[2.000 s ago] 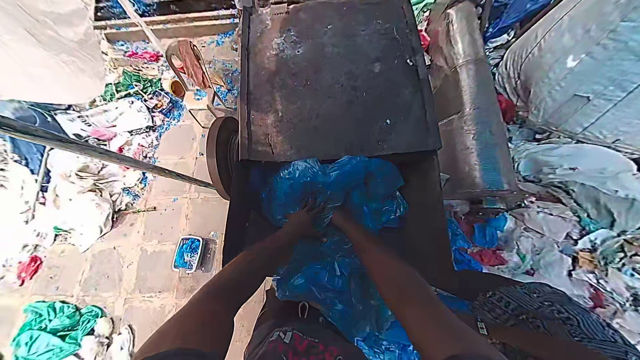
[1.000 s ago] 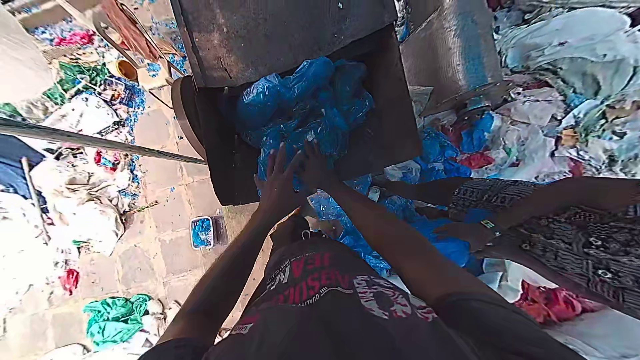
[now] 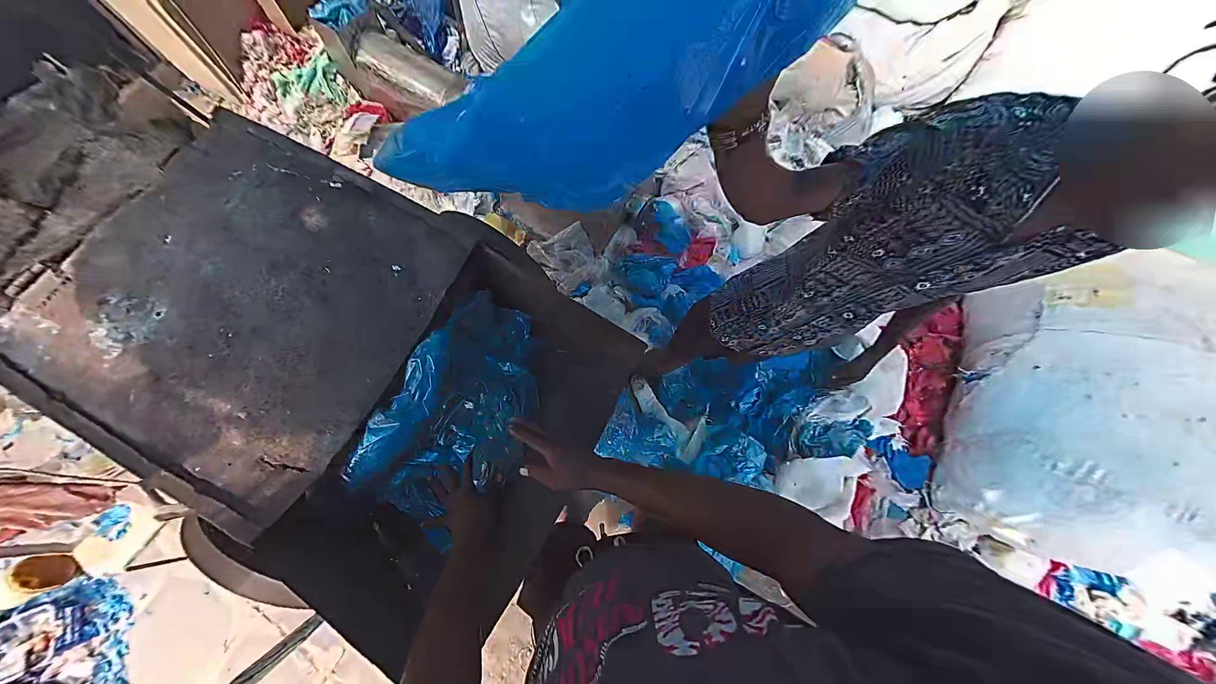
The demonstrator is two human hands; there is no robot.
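Note:
Blue plastic film (image 3: 465, 389) lies bunched in the dark metal feed trough (image 3: 579, 399) of a machine. My left hand (image 3: 465, 499) rests against the lower edge of this film, fingers spread. To its right, my right hand (image 3: 551, 461) is near the film's right edge with fingers apart; whether it touches the film cannot be told. Neither hand grips anything that I can see. Beyond the trough, a co-worker in patterned clothing (image 3: 902, 228) has one arm raised by a large blue plastic sheet (image 3: 608, 104). More blue film (image 3: 722, 408) lies heaped right of the trough.
The machine's metal cover (image 3: 256, 304) adjoins the trough at left, with a round wheel (image 3: 237, 570) below it. A large pale plastic bag (image 3: 1083, 427) stands at right. Mixed plastic scraps (image 3: 665, 228) lie behind the trough. Blue shreds (image 3: 76, 627) cover part of the ground at lower left.
The view has swung strongly to the right. The co-worker's arm is now raised near a large blue sheet that the earlier frames do not show there. My hands remain at the film in the trough.

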